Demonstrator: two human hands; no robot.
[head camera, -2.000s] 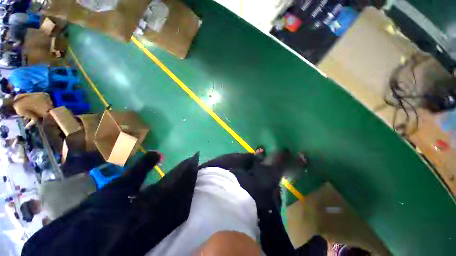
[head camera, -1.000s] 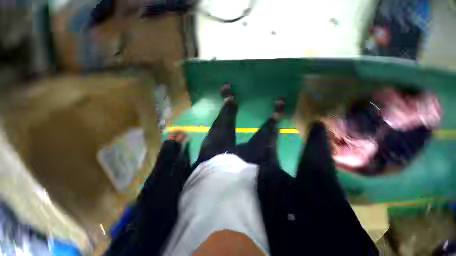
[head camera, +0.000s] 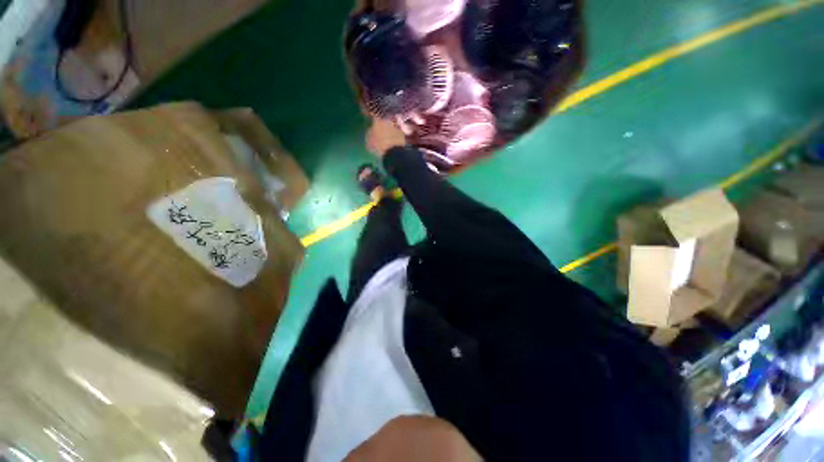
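Observation:
A brown carton (head camera: 578, 54) at the top middle holds a heap of pink fans (head camera: 470, 131) and glossy black fans (head camera: 519, 41). My right hand (head camera: 387, 135) is at the carton's near left edge, beside the pink fans, and appears closed on that edge; its fingertips are partly hidden and blurred. My left hand is not visible. A black sleeve or jacket edge shows at the lower left of my white shirt.
A large brown carton (head camera: 117, 235) with a marked white sheet (head camera: 217, 230) stands at left. A plastic-covered pale surface (head camera: 99, 388) is lower left. An open carton (head camera: 650, 280) stands at right near a cluttered bench (head camera: 759, 370). Yellow lines (head camera: 687, 50) cross the green floor.
The view has turned and sharpened. The carton of fans has shifted from the right to the top middle. My right hand now shows at its edge. My left hand has gone out of sight.

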